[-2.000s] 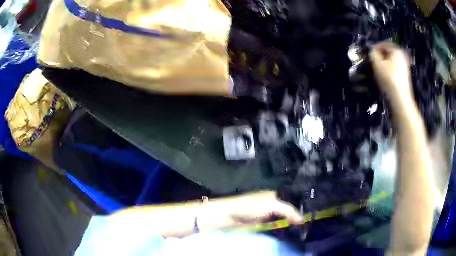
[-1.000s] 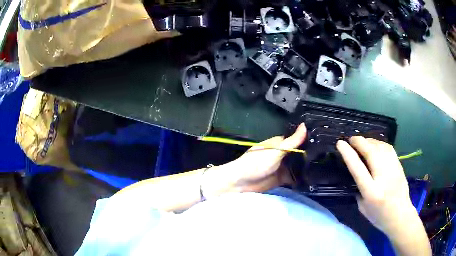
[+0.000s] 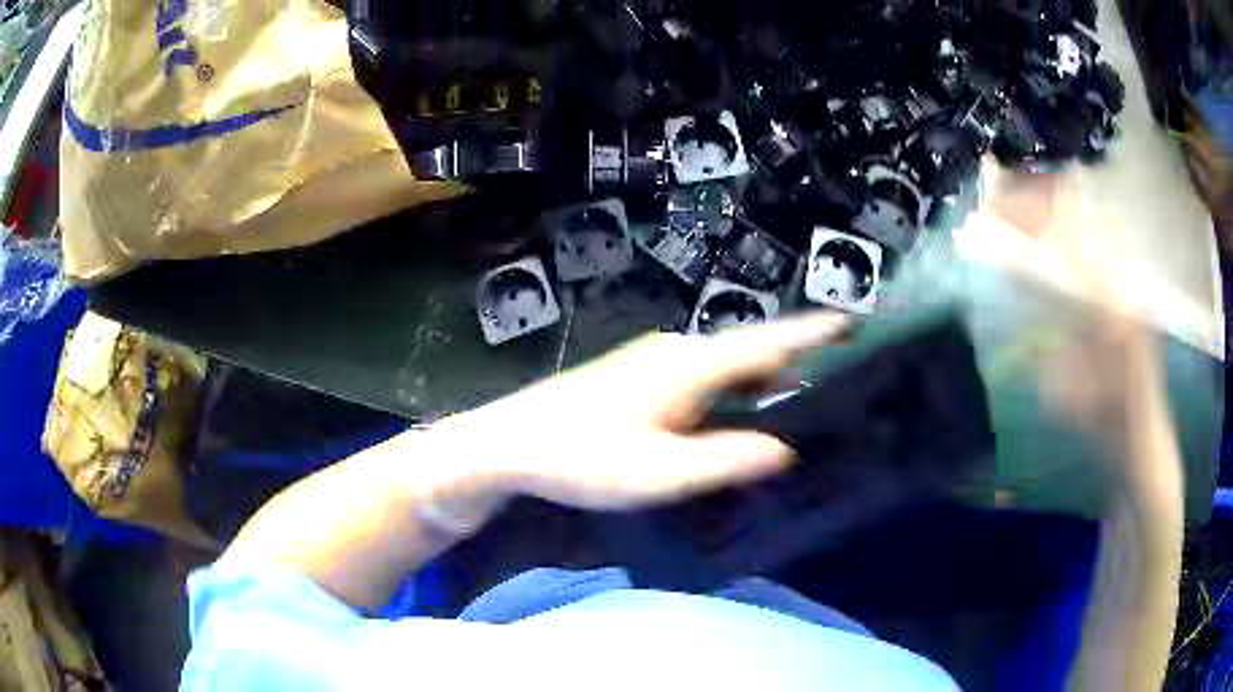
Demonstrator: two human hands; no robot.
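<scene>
A long black housing (image 3: 865,439), blurred, lies tilted in front of me at the bench edge. My left hand (image 3: 649,419) holds its left part, with the fingers along the far side and the thumb over it. My right hand (image 3: 1034,216) is off the housing, strongly blurred, beside the black parts at the right; whether it holds anything cannot be told. Grey square socket inserts lie on the bench beyond the housing, one at the left (image 3: 518,300), one nearer the right (image 3: 845,270) and one further back (image 3: 707,145).
A tan paper sack (image 3: 230,149) stands at the bench's left. A smaller sack (image 3: 129,419) is below it. Black parts (image 3: 1041,95) are heaped at the back right, beside a pale sheet (image 3: 1149,176). The green bench top (image 3: 365,325) curves along its front edge.
My right hand has left the housing and moved up and right. The housing has tilted, and my left hand now lies over its left part. The yellow-green wire no longer shows there.
</scene>
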